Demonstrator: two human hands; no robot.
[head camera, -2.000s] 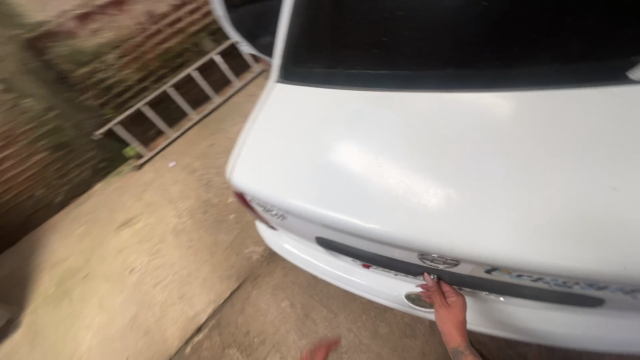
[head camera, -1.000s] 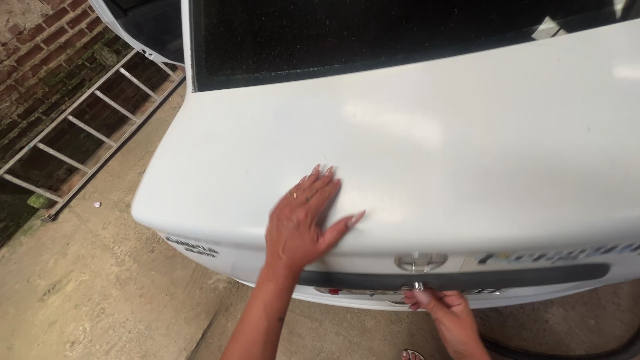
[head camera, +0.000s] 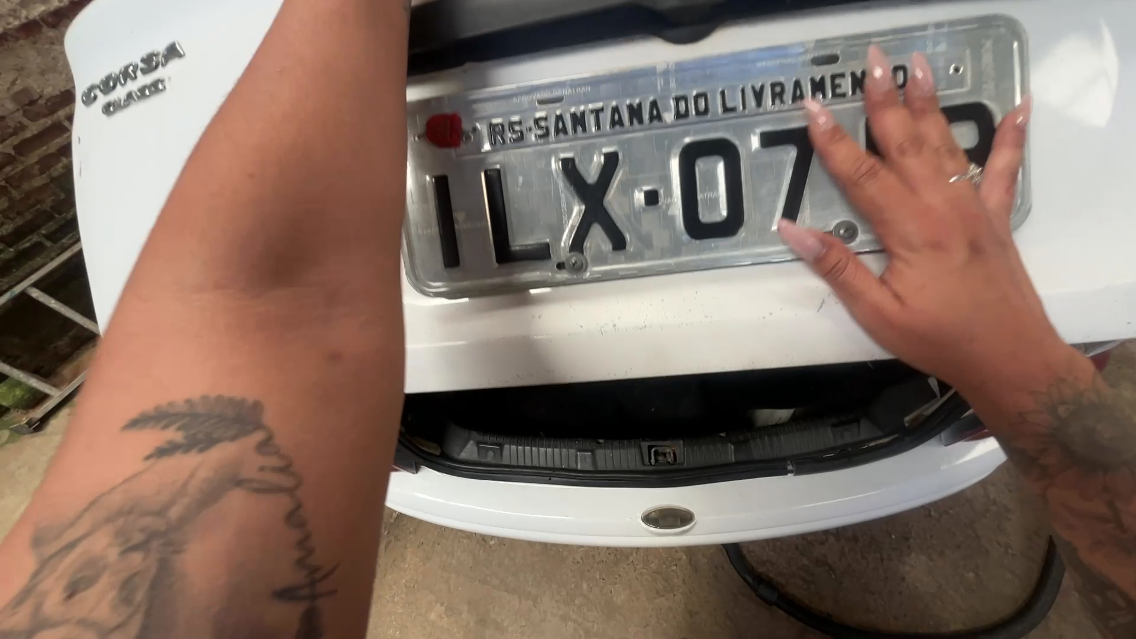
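Observation:
A white car's trunk lid (head camera: 550, 342) is raised, with a metal licence plate (head camera: 657, 222) fixed on its outer face. Spread fingers of my right hand (head camera: 932, 204) rest on or just over the right part of the plate; the hand grips nothing. My left forearm reaches up across the left side of the view, and the left hand itself is beyond the top edge. Below the lid, the dark trunk opening shows a latch striker (head camera: 662, 454) in the middle of its black plastic sill (head camera: 568, 454).
The white rear bumper (head camera: 532, 515) carries an oval emblem (head camera: 667, 518). A black hose (head camera: 799, 612) curves on the concrete floor at the lower right. A metal ladder (head camera: 58, 306) lies by a brick wall (head camera: 35, 133) at the left.
The trunk lid, closed in the earlier frames, is now raised. My right hand has moved from the lid's handle strip to the plate. My left hand, flat on the lid one second ago, has left the view.

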